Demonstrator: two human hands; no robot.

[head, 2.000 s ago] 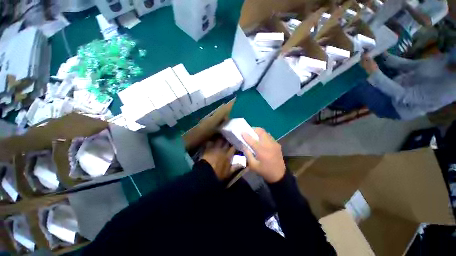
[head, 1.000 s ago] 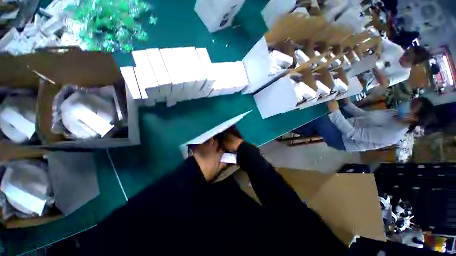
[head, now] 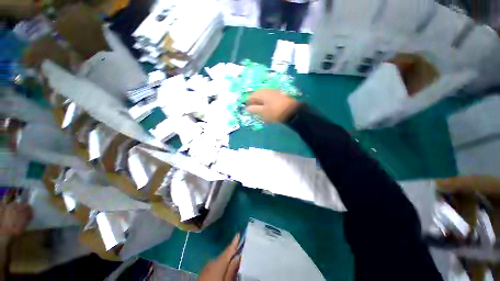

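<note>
My right hand (head: 272,105) reaches across the table onto the right part of a loose heap of small green parts (head: 251,77). Its fingertips are blurred against the heap, so I cannot tell if they grip anything. My left hand (head: 220,264) is low at the bottom edge, holding the left edge of a white retail box (head: 277,255), whose printed white face is up. The box's inside is hidden. A pile of small white packets (head: 183,110) lies left of the green heap. A row of small white accessory boxes (head: 274,171) stands between the heap and the retail box.
Open retail boxes with wrapped products (head: 183,195) stand in rows at left; more open boxes (head: 458,214) are at right. An open white box (head: 381,97) and closed printed boxes (head: 340,38) stand at the far side. Flat cartons (head: 181,33) are stacked far left. Another person's hand (head: 15,218) shows at left.
The view has turned left. My right hand has left the retail box and moved out to the green heap. My left hand stays at the retail box, now at the bottom edge.
</note>
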